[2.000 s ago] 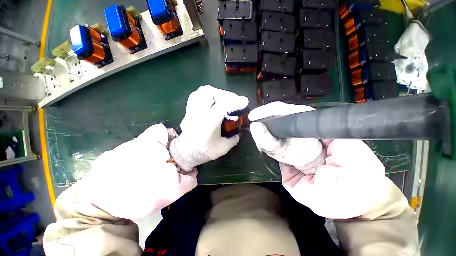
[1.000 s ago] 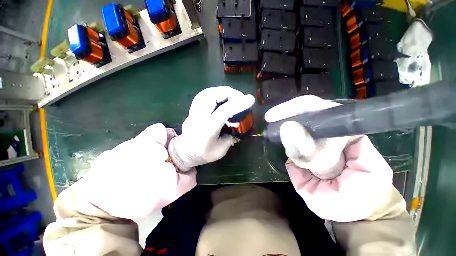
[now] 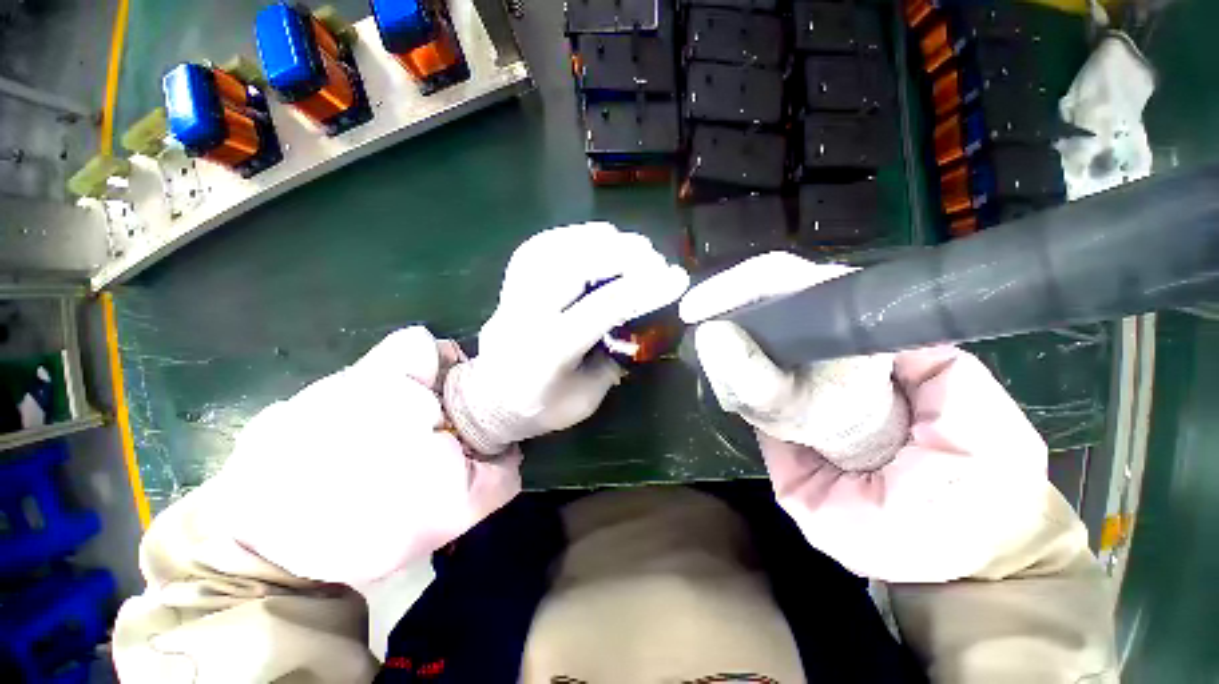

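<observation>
My left hand [image 3: 562, 334], in a white knit glove, grips a small coil component [image 3: 650, 338] above the green mat. Its orange winding shows between the fingers; most of the rest is hidden by the glove. My right hand [image 3: 782, 361], also gloved, is closed around the front of a long dark-grey syringe barrel [image 3: 989, 278]. The barrel slants up to the right and leaves the picture at the edge. Its tip end is close beside the component's right side; the needle cannot be made out, nor whether it touches.
A pale rail [image 3: 314, 154] at upper left holds three blue-topped coil components [image 3: 310, 67], with yellow-green pads [image 3: 100, 174] at its left end. Rows of black components [image 3: 735, 94] lie at the top, a side row [image 3: 949, 120] right of them. A crumpled white item [image 3: 1110, 114] lies at upper right.
Since one second ago, my right hand and the syringe tip have moved left, closer to the component. The brass needle tip seen then no longer shows. The component is turned and more hidden.
</observation>
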